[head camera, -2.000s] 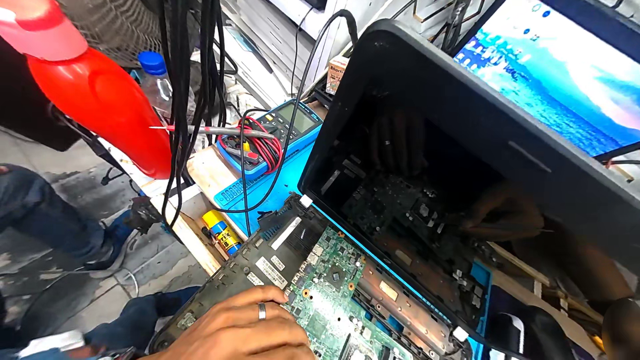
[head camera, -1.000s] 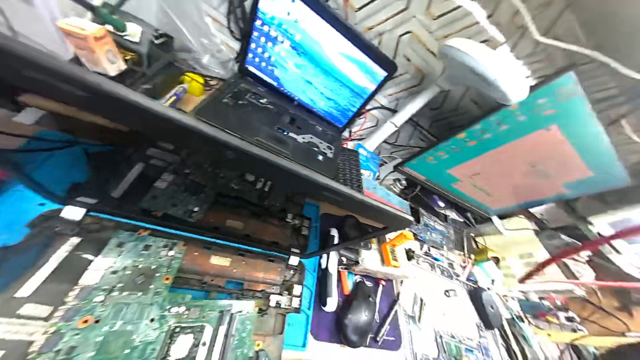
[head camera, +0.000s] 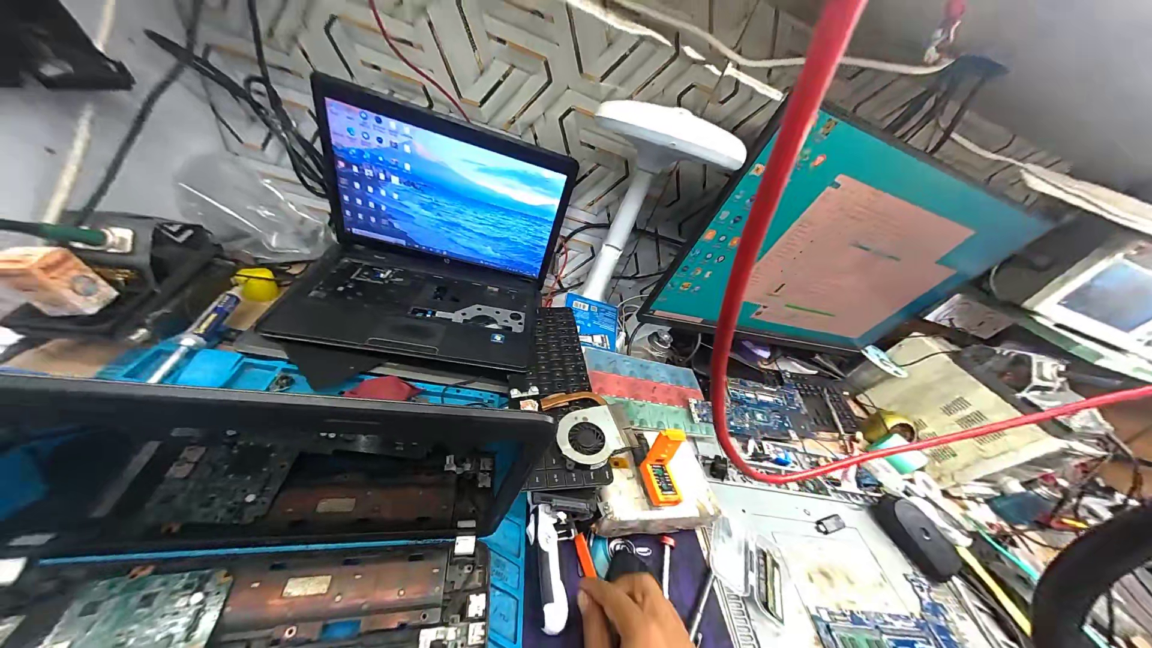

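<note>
My right hand (head camera: pixel 634 614) is at the bottom edge, over a dark purple mat (head camera: pixel 688 551). Its fingers reach the lower end of an orange-handled tool (head camera: pixel 585 553) and cover part of a black object, seemingly the computer mouse (head camera: pixel 628 564); whether they grip either cannot be told. A white-handled tool (head camera: pixel 550 576) lies to the left. Farther left is an opened laptop base with a green circuit board (head camera: pixel 139 612), its dark screen (head camera: pixel 270 477) raised and reflecting the base. My left hand is out of view.
Behind stands a second laptop (head camera: pixel 450 189), lit, beside a loose keyboard (head camera: pixel 560 351) and a cooling fan (head camera: pixel 588 436). An orange bit case (head camera: pixel 662 472) sits on a block. A red cable (head camera: pixel 765 216) hangs across the right, before a large monitor (head camera: pixel 846 243).
The view has swung strongly right from the multimeter and red bottle. My right hand has come into view near the mouse; the ringed hand seen on the laptop base two seconds ago is out of view.
</note>
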